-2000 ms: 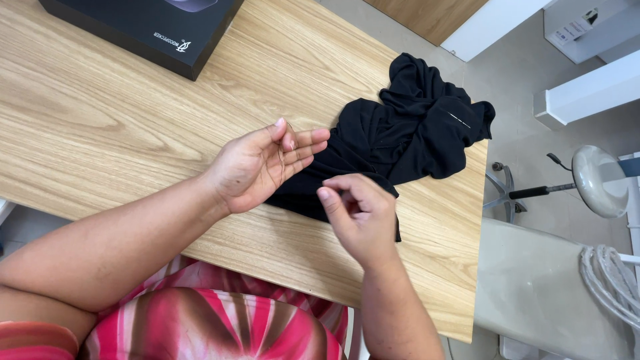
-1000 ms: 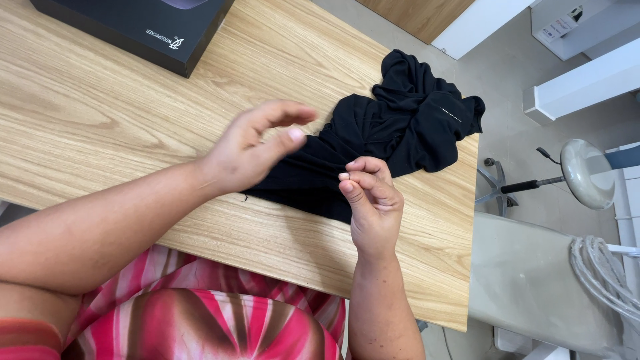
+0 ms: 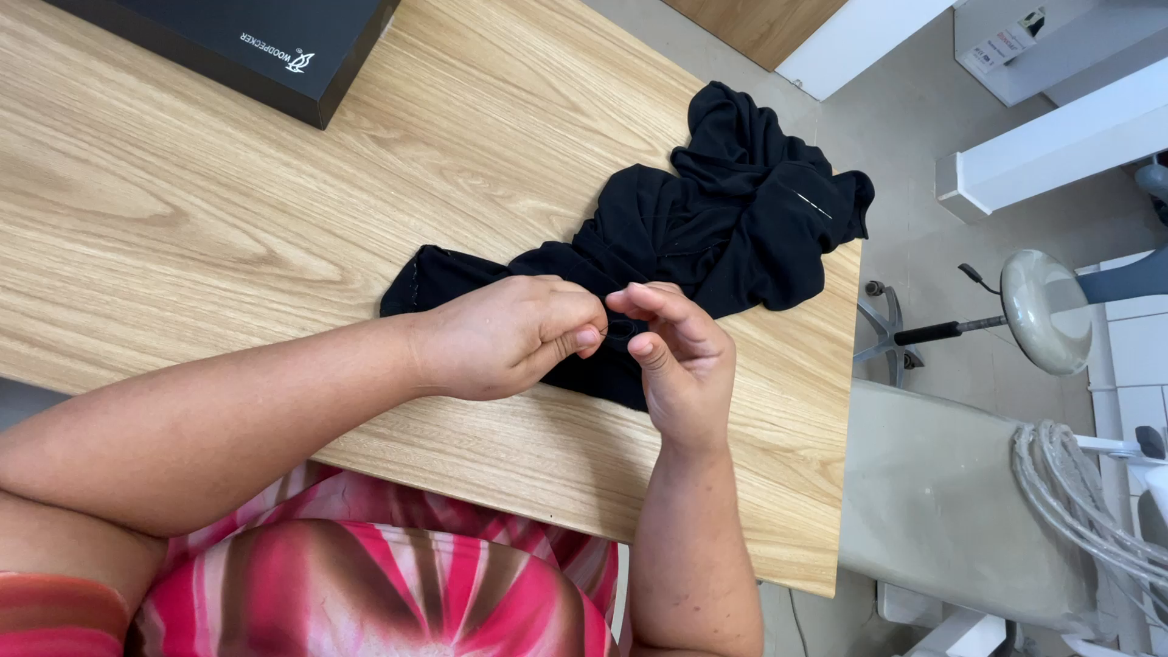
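A crumpled black cloth [image 3: 730,228] lies across the wooden table, with light stitches along its folded left end and a short pale line on its right part. My left hand [image 3: 511,338] is over the cloth's near left part, thumb and forefinger pinched together. At those fingertips shows a thin dark strand, which looks like thread; a needle cannot be made out. Just to the right, my right hand [image 3: 680,356] is held with thumb and fingers apart, its fingertips close to the left ones. Nothing is visible in it. Both hands hide some of the cloth.
A black box [image 3: 319,78] with the Woodpecker mark sits at the table's upper left. Past the right edge of the wooden table [image 3: 803,511] are a grey padded seat [image 3: 949,493], coiled pale tubing [image 3: 1068,484] and a wheeled stool [image 3: 1045,310].
My left hand has gone from open fingers to a pinch and has come close to my right hand. The right hand's fingers, pinched one second ago, are now apart.
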